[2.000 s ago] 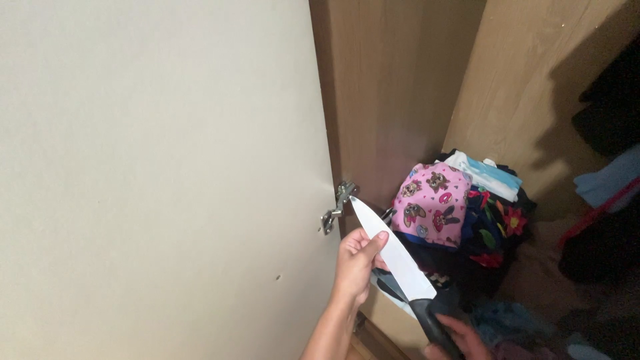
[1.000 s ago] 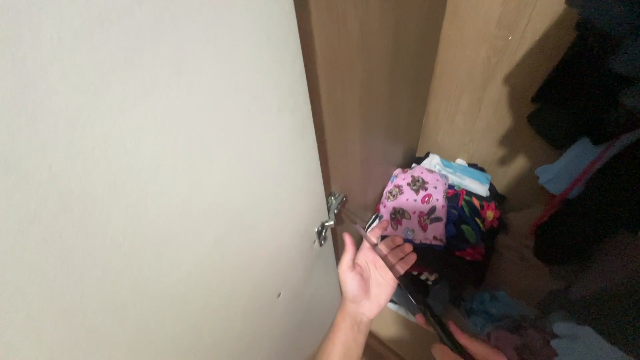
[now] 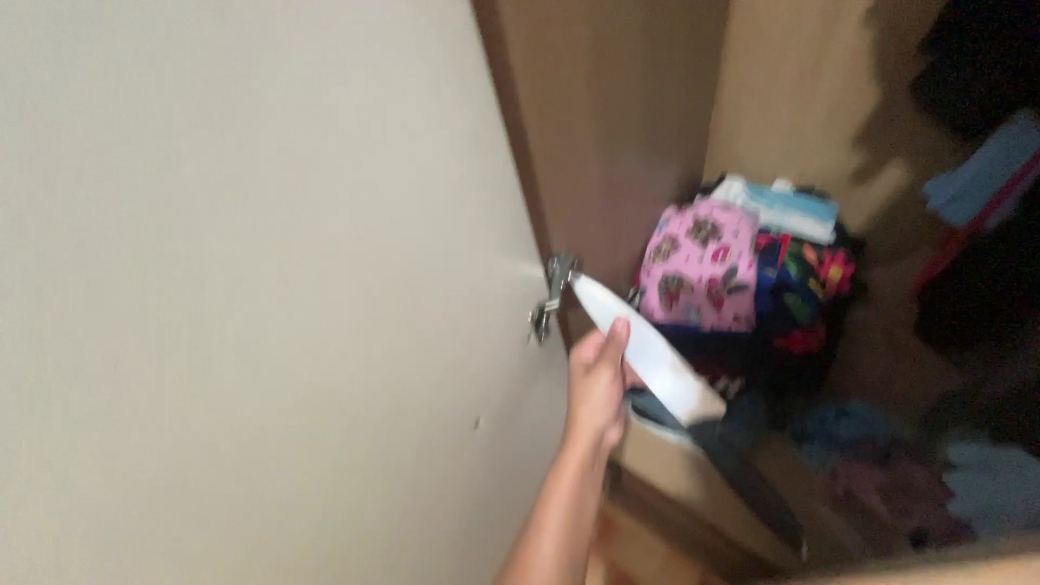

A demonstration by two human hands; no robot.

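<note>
My left hand grips the blade of a kitchen knife, thumb on the flat face. The knife's tip touches or lies very close to a metal cabinet hinge that joins the pale door to the wooden side panel. Down to the right runs the knife's black handle, with no hand around it. My right hand is not clearly seen; only a blurred skin-coloured strip shows along the bottom right edge.
Inside the wooden wardrobe lies a pile of folded clothes, with a pink printed cloth on it. Dark clothes are at the right, and loose garments lie at the lower right. The door fills the left side.
My left hand has gone from spread fingers beside the knife to a grip on its blade. The blade's flat face has turned into view. My right hand has left the handle.
</note>
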